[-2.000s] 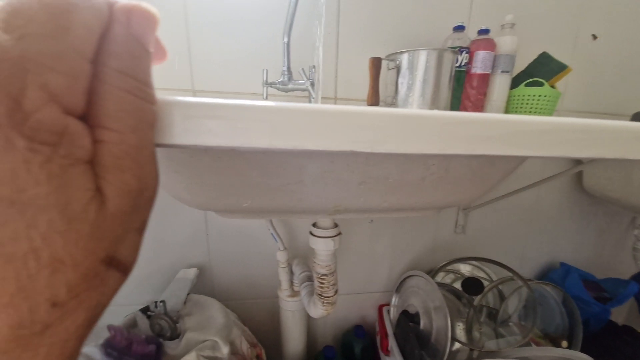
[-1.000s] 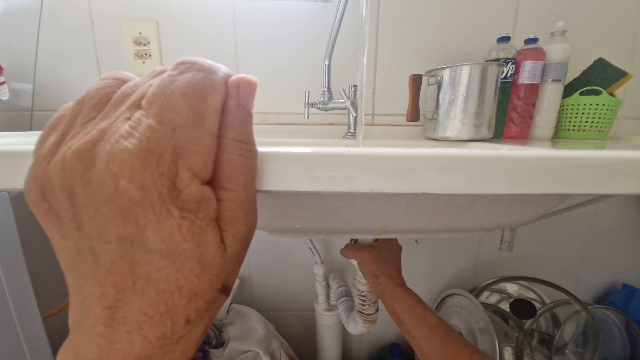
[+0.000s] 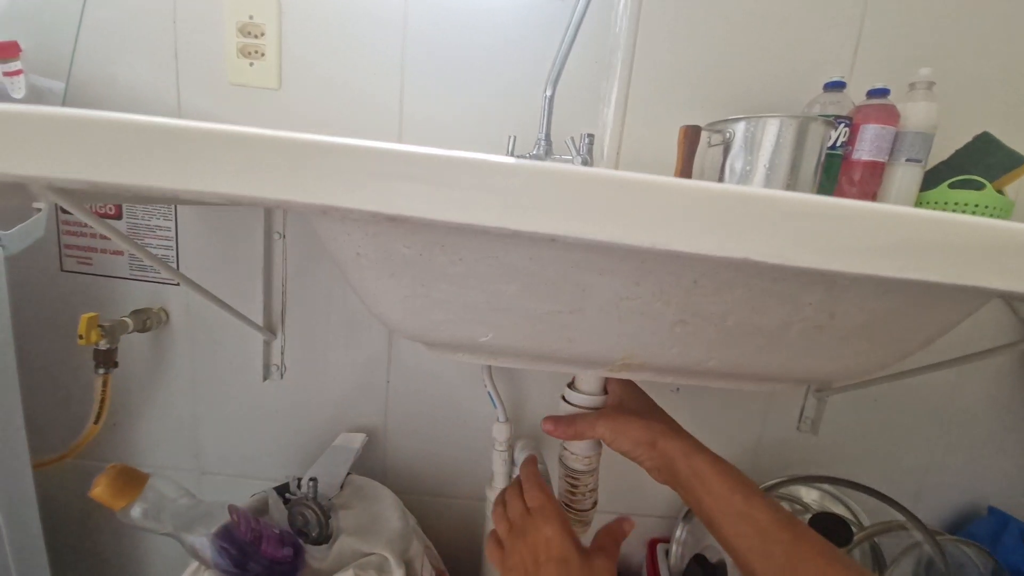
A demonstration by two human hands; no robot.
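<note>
Under the white sink basin (image 3: 640, 304), a white plastic drain pipe (image 3: 580, 472) with a corrugated section hangs down. My right hand (image 3: 632, 428) reaches in from the right and grips the pipe's upper part, thumb across its front, fingers hidden behind. My left hand (image 3: 544, 524) is lower, beside the corrugated section, thumb and fingers spread and apparently holding nothing. Left of the pipe, a thin white hose (image 3: 494, 396) runs down to a white fitting (image 3: 502, 440).
Metal brackets (image 3: 274, 296) support the counter. At left are a yellow-handled gas valve (image 3: 104, 330) and a plastic bottle (image 3: 164, 500). Pot lids (image 3: 840, 512) stand at lower right. On the counter are a metal pot (image 3: 772, 152), bottles (image 3: 868, 144), a green basket (image 3: 964, 198) and a faucet (image 3: 548, 120).
My left hand has moved from close in front of the camera down beside the drain pipe. My right hand, absent two seconds ago, stays at the pipe's top. The view has tilted.
</note>
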